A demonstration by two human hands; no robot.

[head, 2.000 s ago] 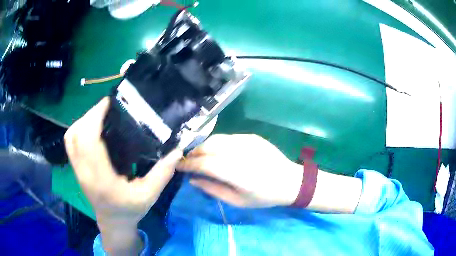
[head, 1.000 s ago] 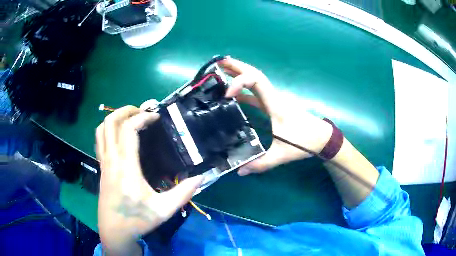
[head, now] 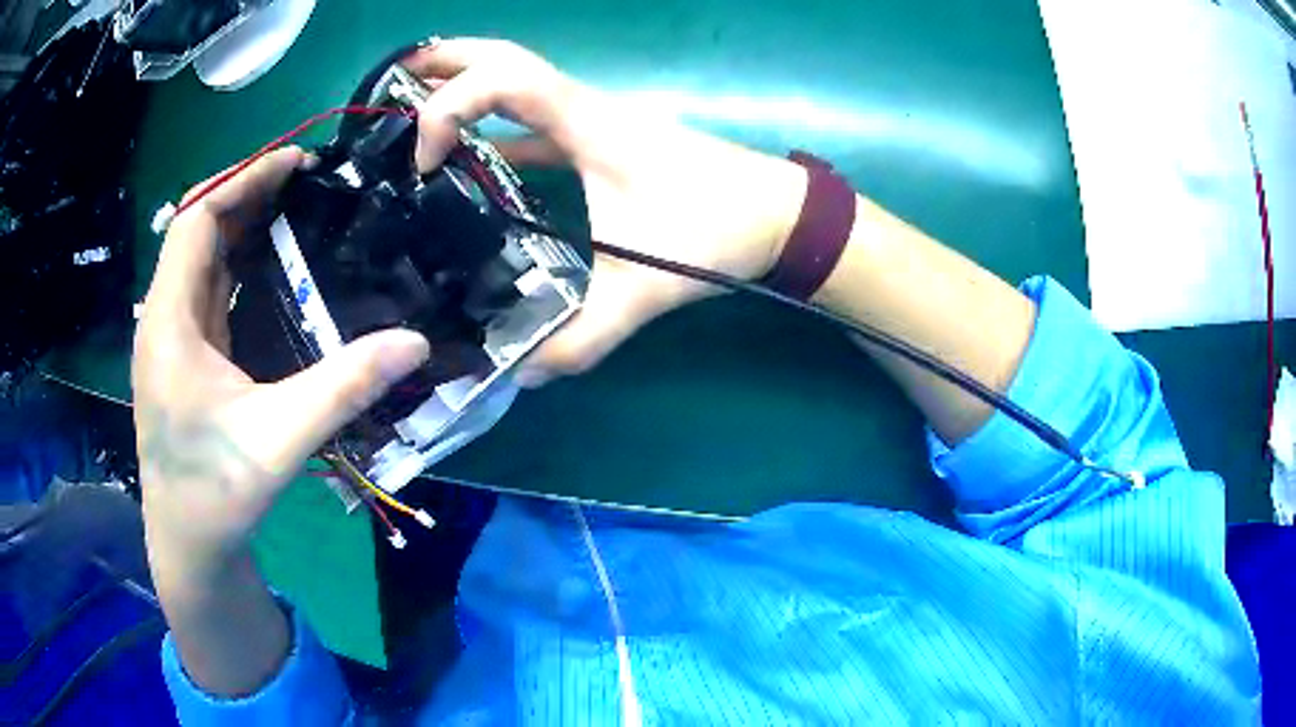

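Note:
A white-grey projector housing filled with a black block is held tilted over the mat. My left hand holds its left side, thumb on the black block beside a white strip. My right hand grips the opposite end, fingers at the upper edge. A black sleeved cable trails over my right wrist and forearm to a white end plug. A red lead wire with a white plug sticks out to the left. A multicolour lead hangs at the bottom.
Black parts are piled at left. Another white unit with a round base stands at the upper left. White paper lies at right with a red wire over it. The green mat curves along my front.
Both hands and the housing have moved left and up in view. The red lead now extends out to the left. The black cable now lies across my right sleeve.

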